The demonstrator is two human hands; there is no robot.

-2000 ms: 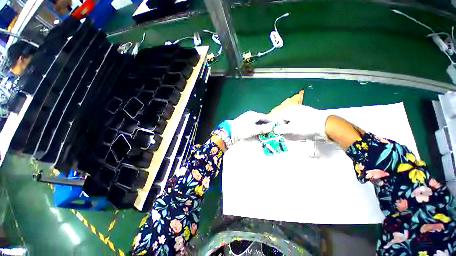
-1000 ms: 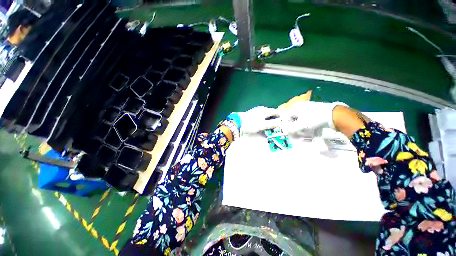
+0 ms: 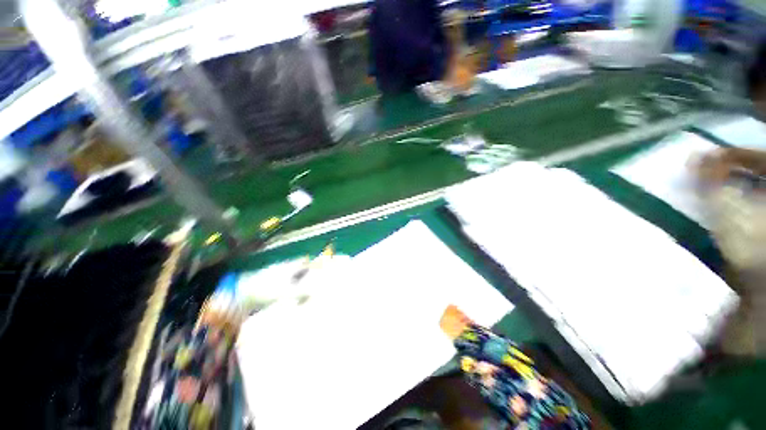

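The frame is blurred. My left hand (image 3: 273, 284), in a white glove with a blue band (image 3: 227, 287) at the cuff, is at the upper left of the white work sheet (image 3: 353, 353). Small dark and yellowish bits show at its fingers, too blurred to name. My right hand (image 3: 453, 321) is over the sheet's right part. Only bare skin at the wrist stands out; the glove blends into the white sheet. Whether either hand holds something cannot be told. No teal circuit board can be made out.
Raised white trays (image 3: 588, 269) stand right of the sheet. Black trays (image 3: 67, 319) with a tan board edge (image 3: 151, 336) are at left. The green belt (image 3: 361, 180) behind a metal rail carries corded boards (image 3: 298, 200) and cords. Another person's arm (image 3: 743, 168) is at far right; a dark-clothed person stands across.
The view has swung right, bringing in the white trays and other people. My right hand has moved away from my left, toward the sheet's right edge. The teal boards no longer show.
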